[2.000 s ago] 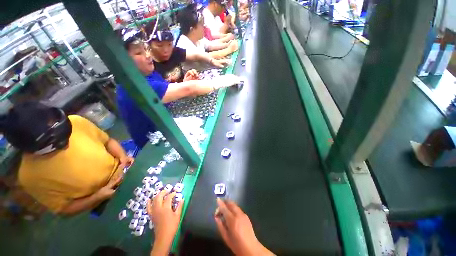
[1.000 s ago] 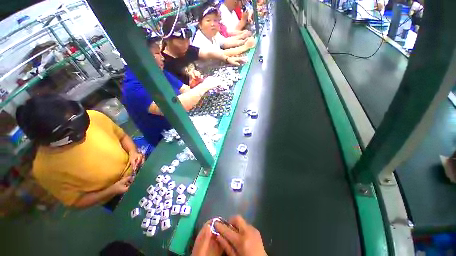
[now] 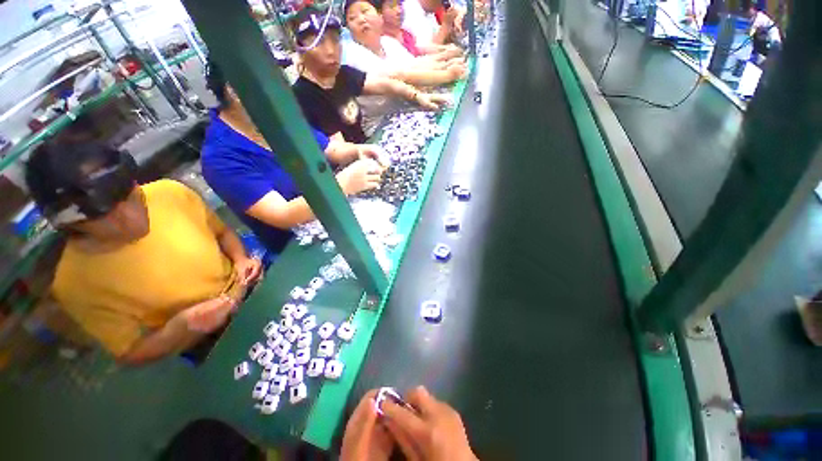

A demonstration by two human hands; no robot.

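A small white unit with a dark centre is held between my two hands above the near end of the belt. My left hand grips it from the left. My right hand has its fingertips against its right side; whether a small piece is pinched there is hidden. Several similar units stand singly in a line up the dark belt, the nearest one just ahead of my hands. A loose pile of white housings lies on the green side table to the left.
A green post slants up from the side table's edge. Whitish clear parts and dark parts lie beyond it. Several seated people line the left side, the nearest in a yellow shirt. A green frame rail and curved post bound the right.
Since two seconds ago, my hands have come together around a unit. Since one second ago they have stayed together, and the belt units appear slightly farther up. The blue-sleeved arm has drawn back from the belt.
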